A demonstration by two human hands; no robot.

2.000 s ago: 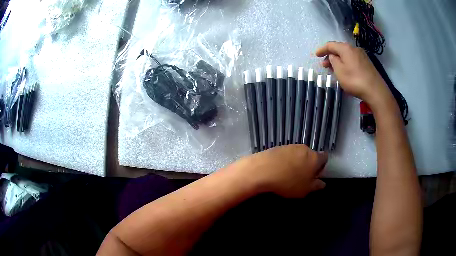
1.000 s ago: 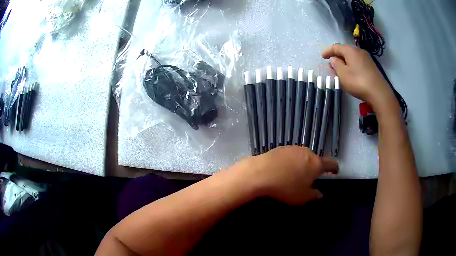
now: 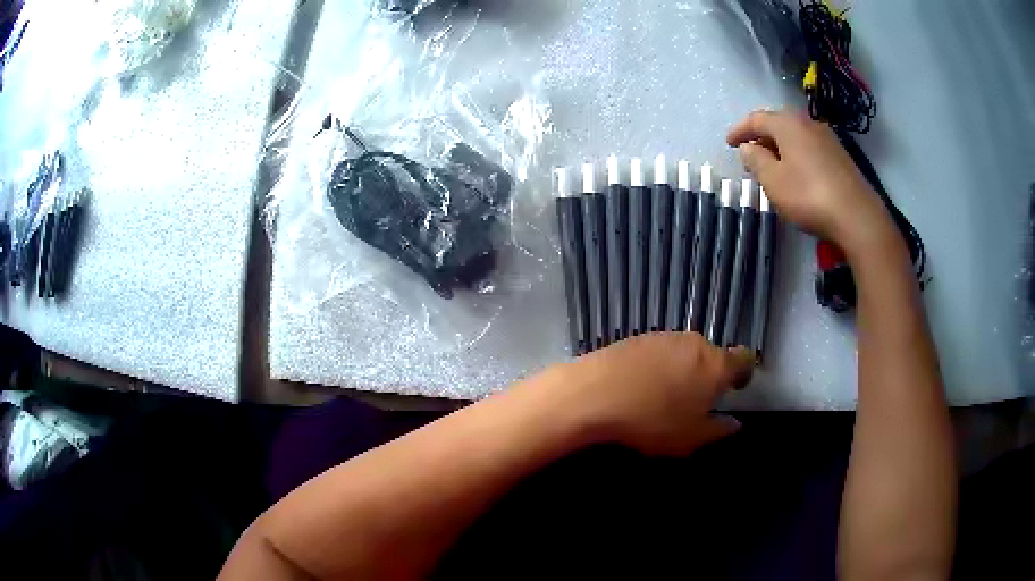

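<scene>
A row of several dark grey tubes with white tips (image 3: 638, 255) lies side by side on the white foam sheet (image 3: 375, 369). My left hand (image 3: 670, 392) lies across the near, lower ends of the row and hides some of them, with its index finger by the rightmost tubes. My right hand (image 3: 800, 170) is at the white-tip end of the row on the right, fingers bent and slightly apart. Its fingertips are near the tips of the last tubes, and I see nothing held in it.
A black coiled cable in crinkled clear plastic (image 3: 414, 216) lies left of the row. A black device with a red patch (image 3: 834, 278) is partly behind my right forearm. A black cable coil with yellow ends (image 3: 838, 68) is at the far right. More dark tubes (image 3: 59, 244) lie far left.
The white tips on the right were uneven and the rightmost tube has shifted slightly toward me. My left index finger reached farther right a second ago and is now drawn back. My right hand has moved slightly.
</scene>
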